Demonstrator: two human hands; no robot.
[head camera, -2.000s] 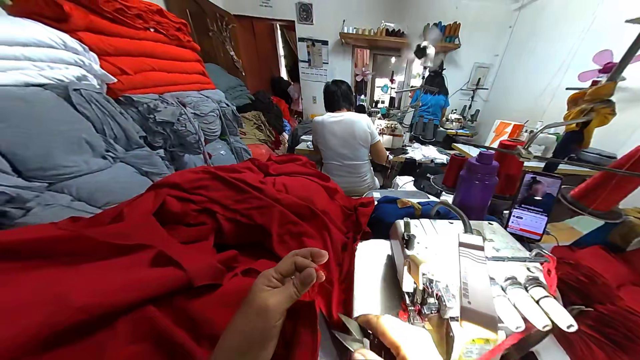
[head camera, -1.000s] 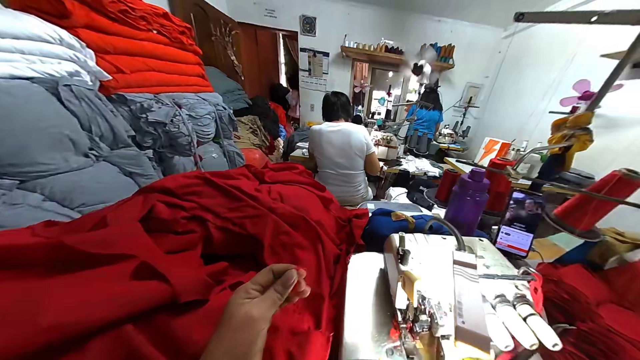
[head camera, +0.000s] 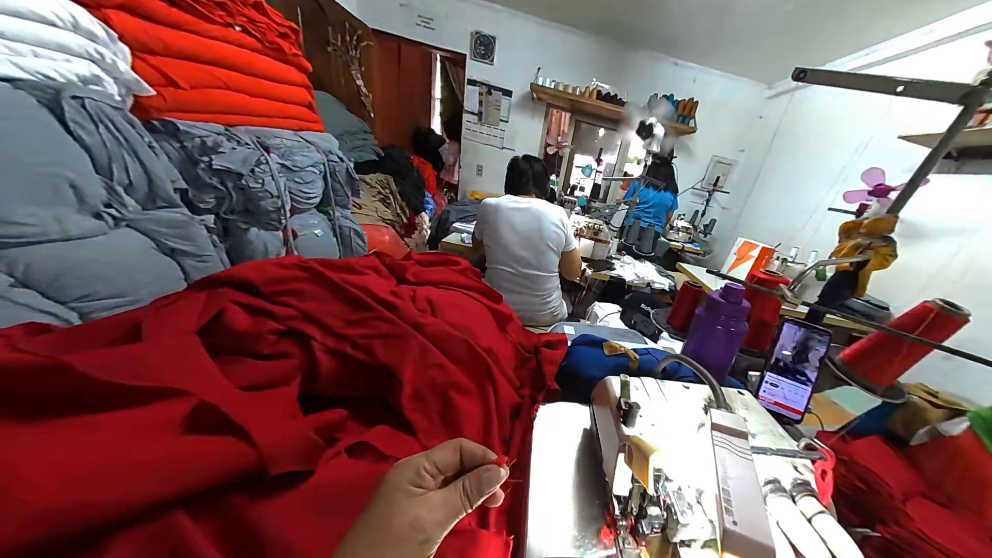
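Note:
My left hand is low in the middle of the view, thumb and forefinger pinching a small red scrap of fabric or thread. Beneath and behind it spreads a large heap of red fabric. Right of the hand stands an overlock sewing machine with a pale metal work plate on its left side. A bit of red shows near its presser foot. My right hand is out of view. A purple bottle and a propped smartphone stand behind the machine.
Red thread cones sit on the right, above stacked red fabric pieces. Bundled gray fabric and orange-red folded fabric rise on the left. Ahead, a person in a white shirt and another in blue sit at machines.
My right hand, at the front of the sewing machine with metal snips two seconds ago, has gone out of view. The left hand still pinches the red scrap.

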